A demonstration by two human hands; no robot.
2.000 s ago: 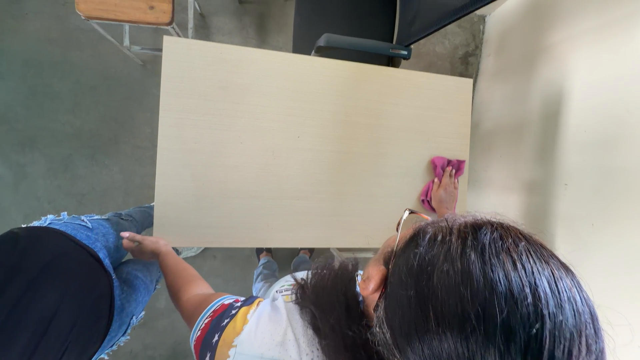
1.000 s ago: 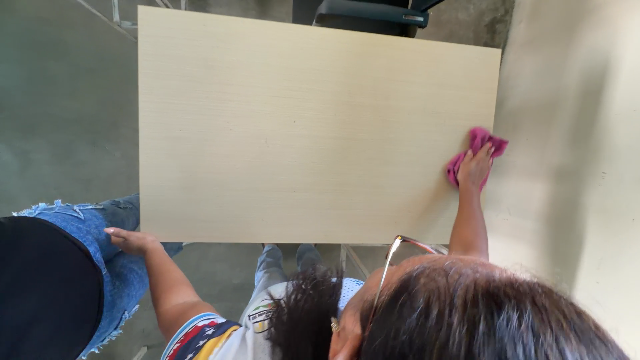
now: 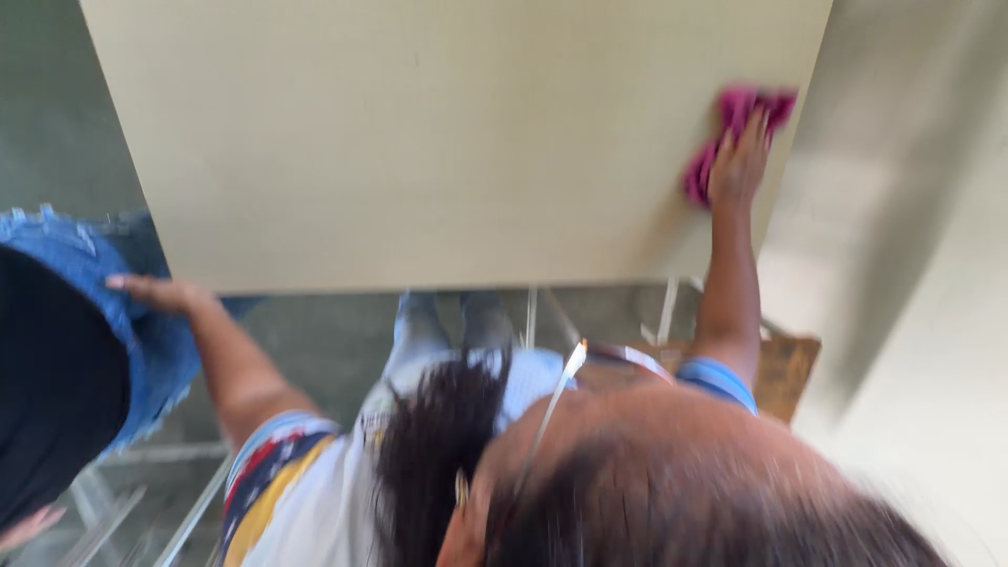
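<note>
A pale wood-look tabletop (image 3: 441, 150) fills the upper middle of the view. My right hand (image 3: 739, 169) lies spread over a crumpled magenta cloth (image 3: 740, 110), pressing it on the tabletop near the right edge. The cloth shows beyond the fingertips and to the left of the hand. My left hand (image 3: 161, 294) is by the tabletop's near left corner, its fingers extended toward the blue denim on another person's leg; it holds nothing visible. Whether it touches the denim or the table edge is unclear. The frame is blurred.
Another person in ripped jeans (image 3: 157, 346) and a black garment (image 3: 55, 386) is close on the left. A pale wall (image 3: 929, 260) runs along the right. Metal legs (image 3: 531, 315) show below the table, and a worn wooden surface (image 3: 791, 366) is at lower right.
The cloth overhung the tabletop's right edge a second ago; now it lies inside that edge, under my right hand. My left hand has stayed near the table's left corner. The view has moved noticeably.
</note>
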